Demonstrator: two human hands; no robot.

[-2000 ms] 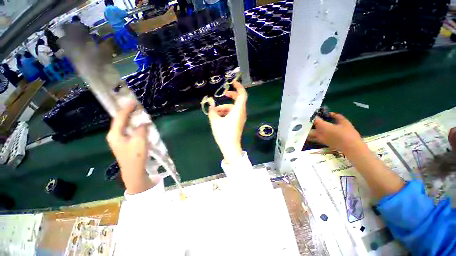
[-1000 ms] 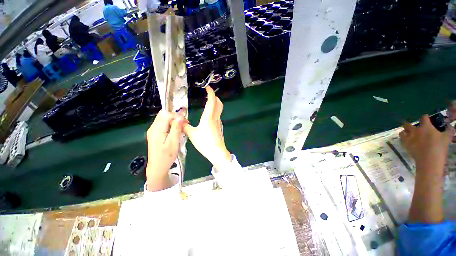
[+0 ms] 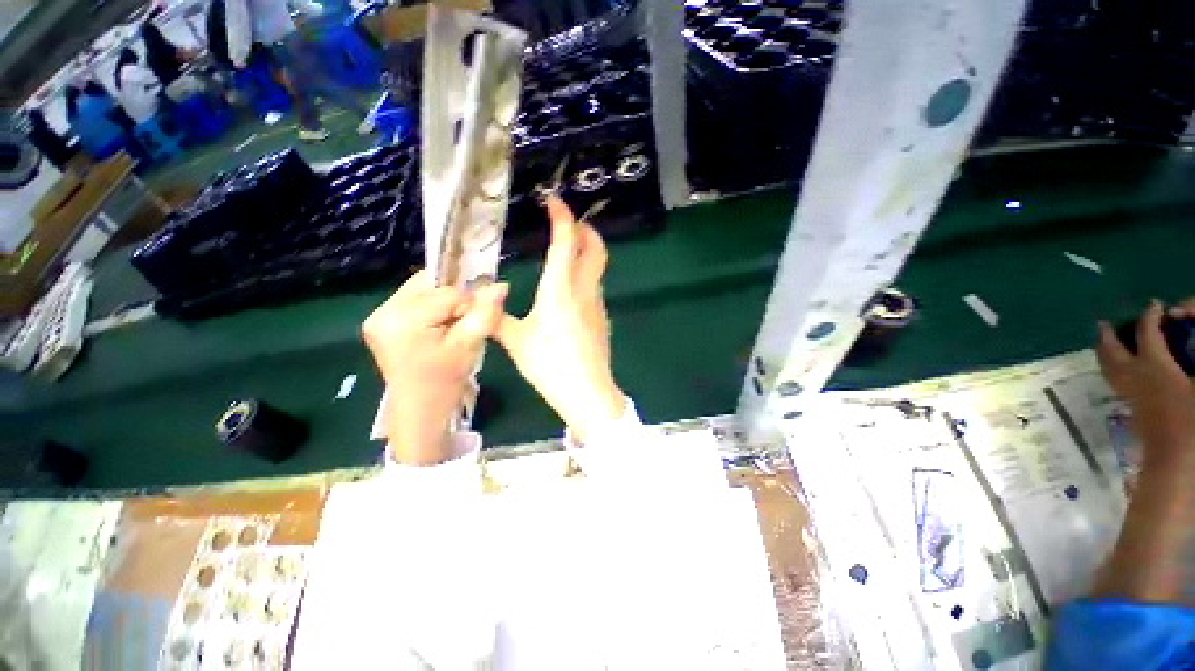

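Observation:
My left hand is closed around the lower part of a pale die-cut sheet with a row of holes, held upright. My right hand is beside it, its thumb close to the sheet and its fingers pointing up. Thin pale rings show edge-on at my right fingertips, against the trays. Whether the right thumb touches the sheet is hard to tell.
A green belt carries black cylindrical parts. A white spotted post slants at right. Black trays are beyond. Perforated sheets lie at bench left. Another person's hand holds a black part at right.
My left hand and the sheet swung from the left to upright in the middle. My right hand moved beside the sheet. The view shifted slightly, and the other person's hand moved right.

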